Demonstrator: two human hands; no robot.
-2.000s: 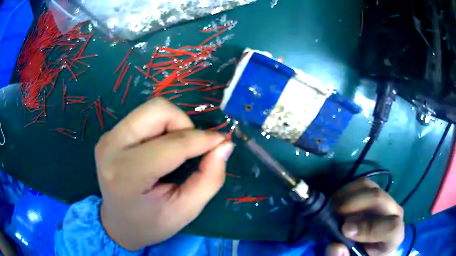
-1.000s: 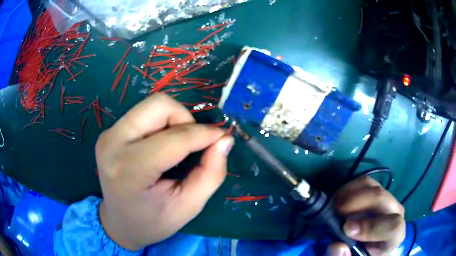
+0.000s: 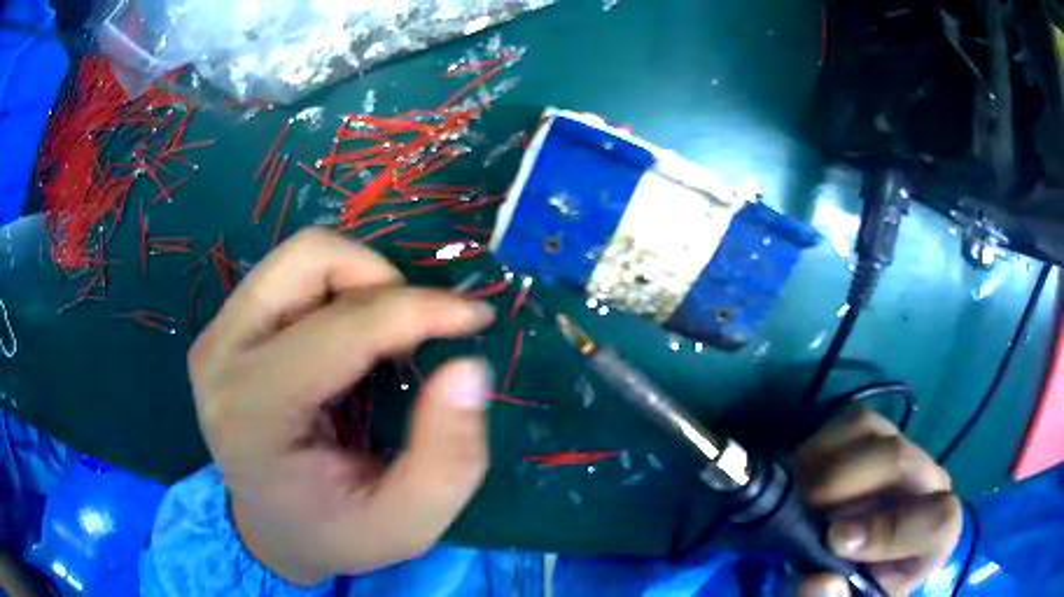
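Observation:
My left hand (image 3: 350, 408) is over the bench, thumb and forefinger apart, with nothing seen between the tips. Short red wires show behind its palm. My right hand (image 3: 875, 501) holds the black-handled soldering iron (image 3: 659, 408) at lower right. The iron's tip points up-left, just below the blue block (image 3: 583, 198) and not touching it. The block has a dirty white band and lies tilted. A short red wire (image 3: 515, 359) lies right of my left fingertips. Small silvery bits sit at the block's lower left corner.
Loose red wires (image 3: 391, 175) lie left of the block, with a dense pile (image 3: 76, 175) at far left. A clear bag of silvery bits (image 3: 315, 47) is at the back. A black stand (image 3: 933, 105) is at back right, with black cords (image 3: 858, 280) below. A pink-red sheet (image 3: 1044, 432) is at far right.
My left thumb and forefinger have opened and moved left, away from the block corner. The iron's tip has drawn back from that corner. The view has shifted slightly.

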